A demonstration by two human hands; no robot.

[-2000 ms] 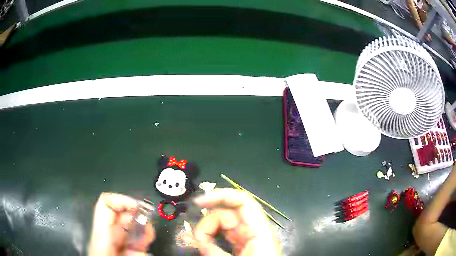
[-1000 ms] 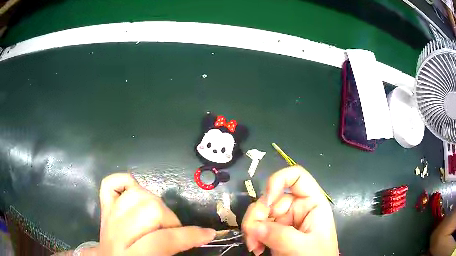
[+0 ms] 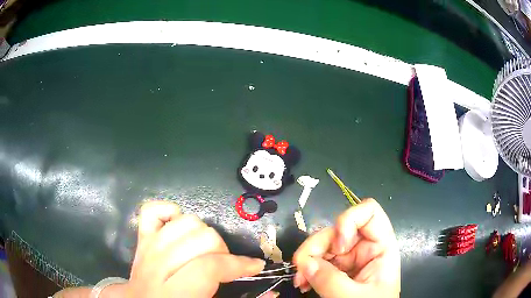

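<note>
My left hand (image 3: 180,253) and my right hand (image 3: 349,256) are close together at the bottom centre. Thin silvery wires (image 3: 271,276) run between their fingertips, pinched by both hands. Some of the wires and anything inside the fingers are hidden. The mouse-head piece (image 3: 265,170) lies face up just above the hands, with its red-and-black ring (image 3: 249,208) below the face. Yellow-green tweezers (image 3: 343,187) lie beyond my right hand, which partly covers them.
Cream tape scraps (image 3: 307,187) lie beside the mouse head. A neat red stack (image 3: 462,240) and loose red pieces (image 3: 509,247) lie at right. A phone (image 3: 420,134) under a white strip (image 3: 439,119), a fan (image 3: 517,119) and a tray edge (image 3: 524,198) stand beyond. Another person's arm (image 3: 515,285) shows lower right.
The hands, apart two seconds ago, have come together with the wires between them. The view has shifted, so the bench things sit further right in the picture, and the fan is partly cut off.
</note>
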